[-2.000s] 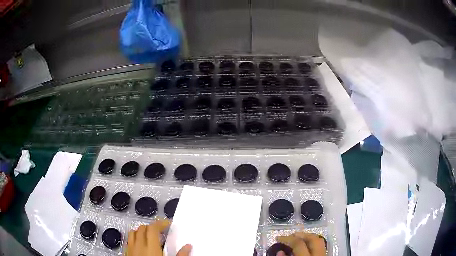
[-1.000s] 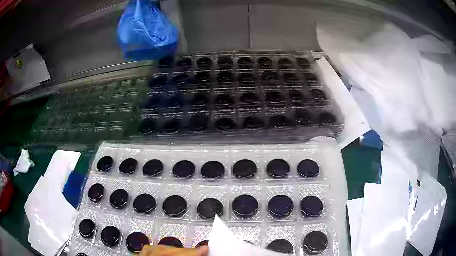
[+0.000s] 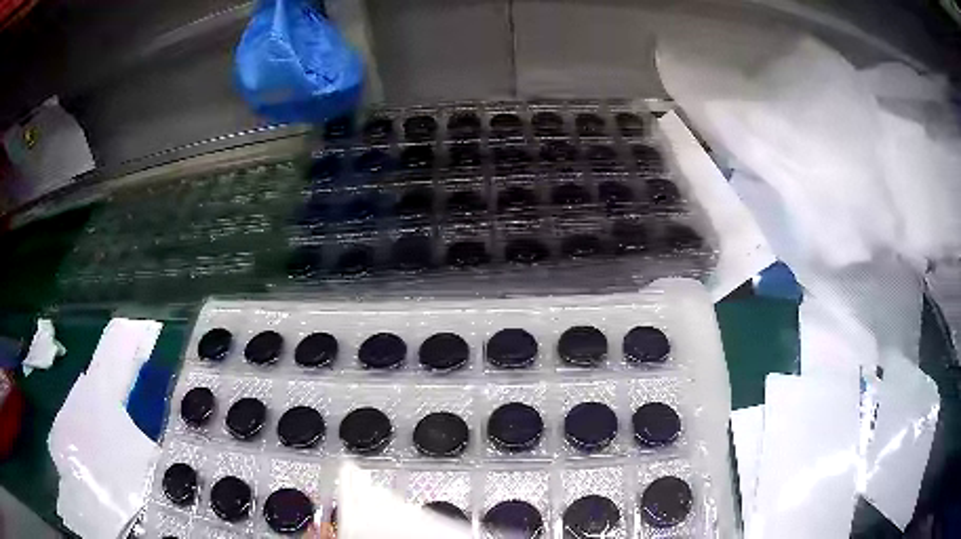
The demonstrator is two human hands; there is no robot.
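Note:
The near clear tray [image 3: 690, 395] holds rows of glossy black discs [image 3: 443, 434] in its textured pockets. A white sheet [image 3: 379, 511], tilted and blurred, rises from the bottom edge over the third row and partly hides discs there. A small blurred bit of my left hand [image 3: 321, 526] shows at the bottom edge, just left of the sheet. The rest of it is cut off, so its hold on the sheet cannot be made out. My right hand is out of the picture.
Behind lies a darker tray of black discs [image 3: 464, 197], with an empty tray [image 3: 174, 237] back left. Loose white papers lie left [image 3: 100, 442] and right [image 3: 806, 453]. A translucent heap [image 3: 811, 168] is at right, a blue bag [image 3: 298, 63] hangs behind, and a white wad [image 3: 42, 347] lies left.
The white sheet has moved down and left, mostly out of the picture, uncovering second-row discs. My left hand has sunk to the bottom edge. My right hand has left the view.

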